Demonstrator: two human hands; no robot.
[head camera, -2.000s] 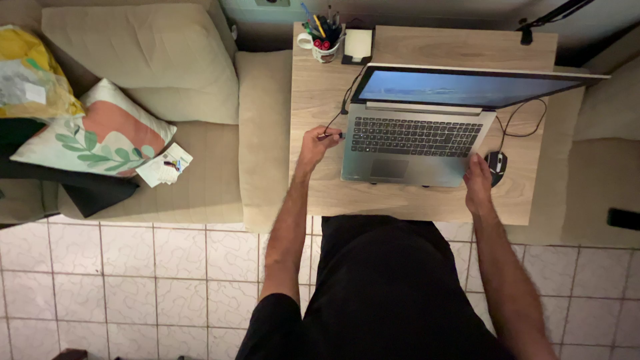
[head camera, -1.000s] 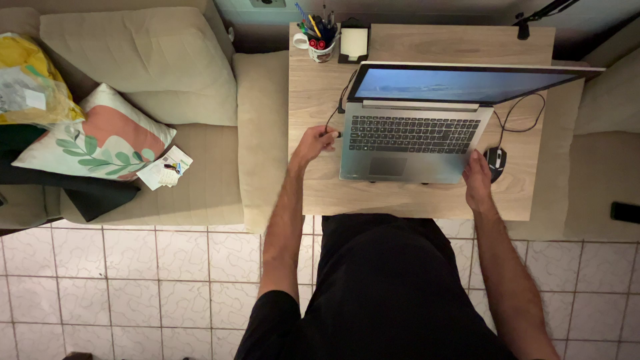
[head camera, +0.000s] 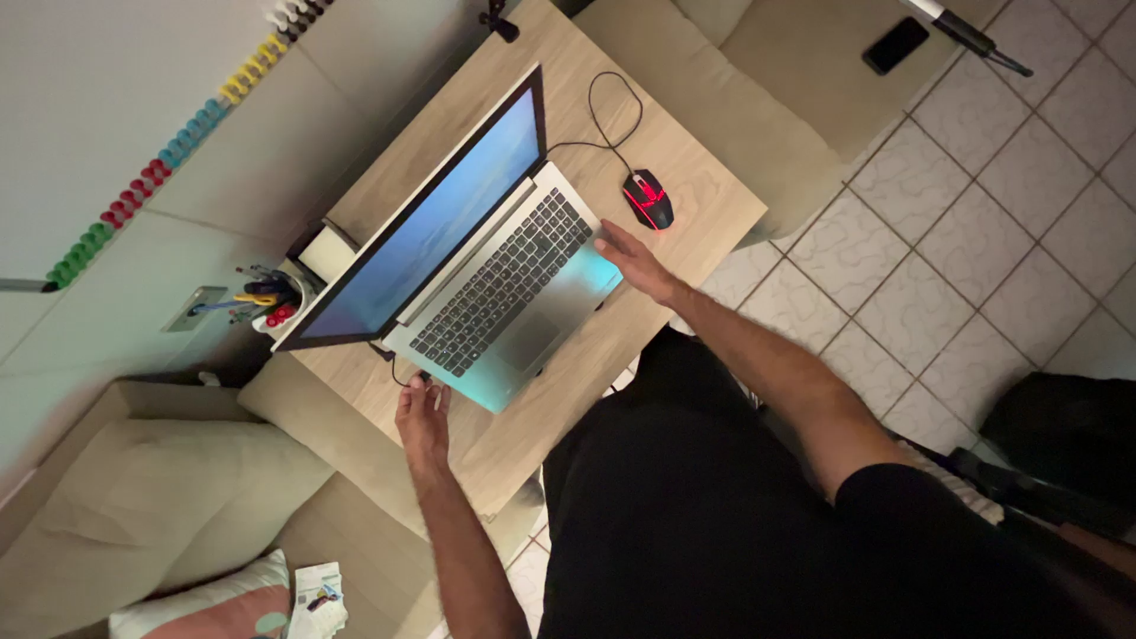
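An open silver laptop (head camera: 519, 306) with a lit screen rests on a light wooden table (head camera: 692, 151). At its left side edge, my left hand (head camera: 423, 422) holds the plug (head camera: 424, 377) of a thin black cable; whether the plug sits in the port cannot be told. My right hand (head camera: 635, 260) lies against the laptop's right edge, thumb over the palm rest, fingers partly beneath. Beside it on the table is a wired black mouse (head camera: 649, 200) with red lights, its cable looping behind.
A cup of pens (head camera: 284, 302) and a note-paper holder (head camera: 328, 253) stand behind the screen. Beige sofa seats flank the table; a phone (head camera: 896, 44) lies on the right one, papers (head camera: 317, 599) and a cushion (head camera: 222, 603) on the left. Colored pushpins (head camera: 186, 133) line the wall board.
The view has turned and shifted strongly. The mouse now shows red lights. My left hand is still at the laptop's left side with the cable, my right hand at its right edge.
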